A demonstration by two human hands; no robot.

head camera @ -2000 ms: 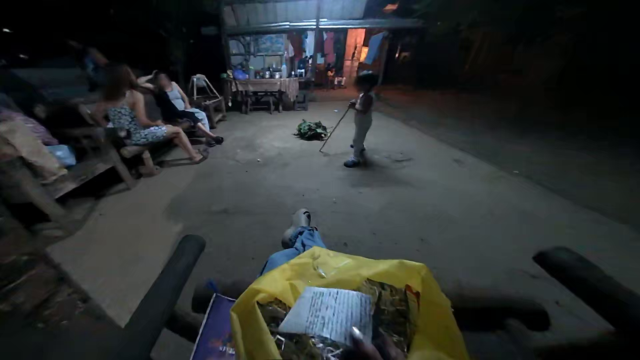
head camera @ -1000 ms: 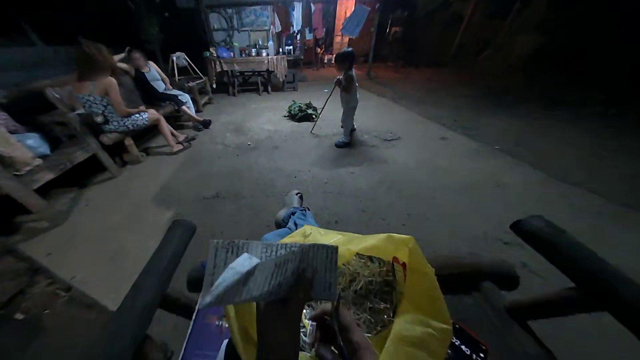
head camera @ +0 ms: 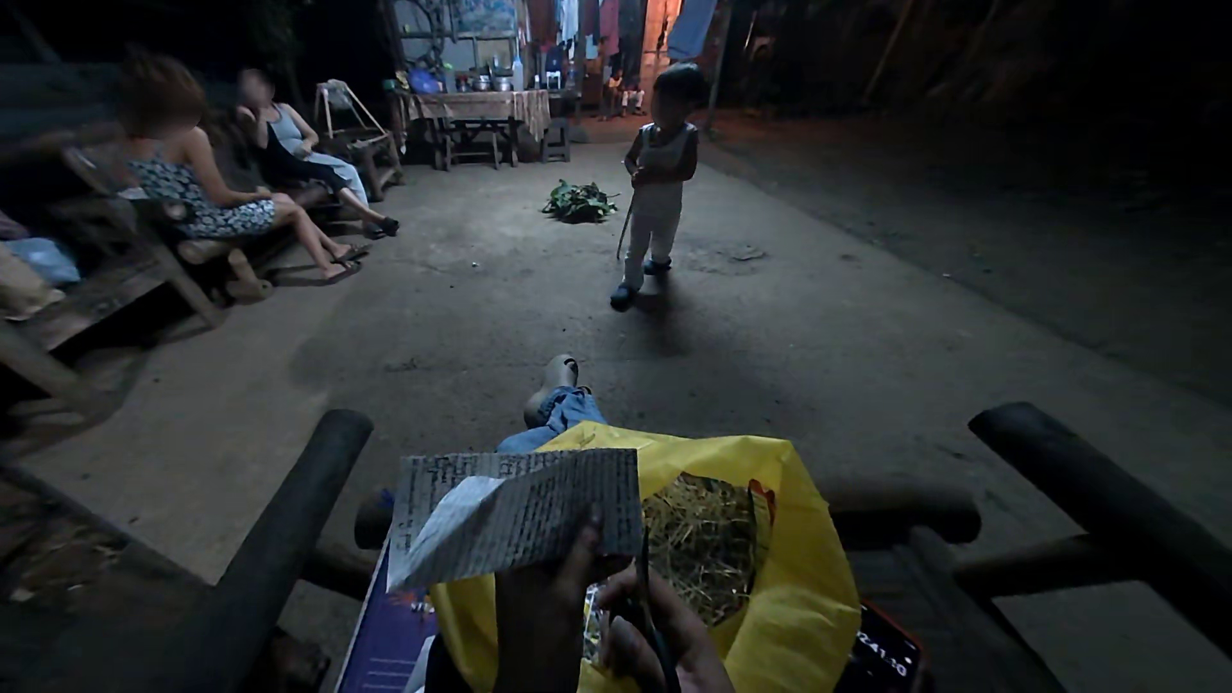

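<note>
A folded sheet of paper with writing (head camera: 520, 510) is in my left hand (head camera: 553, 606), the thumb pressed on its lower right part. Close beside it, my right hand (head camera: 664, 630) grips a dark, thin tool (head camera: 647, 606), which looks like scissors; its blades point up near the paper's right edge. Both hands are over a yellow plastic bag (head camera: 799, 587) resting on my lap. Inside the bag lie thin, straw-like strips (head camera: 703, 539). A purple printed item (head camera: 385, 626) sticks out at the bag's left.
A phone (head camera: 881, 650) lies right of the bag. Wooden chair arms (head camera: 298, 520) flank me. A small child (head camera: 662, 173) stands ahead with a stick, near a leafy pile (head camera: 577, 202). Two people (head camera: 212, 183) sit on benches at the left. A table (head camera: 472, 101) stands at the back.
My left hand, not visible two seconds ago, came into view holding the paper, which lay over the bag's opening then. The child has turned and stepped toward me.
</note>
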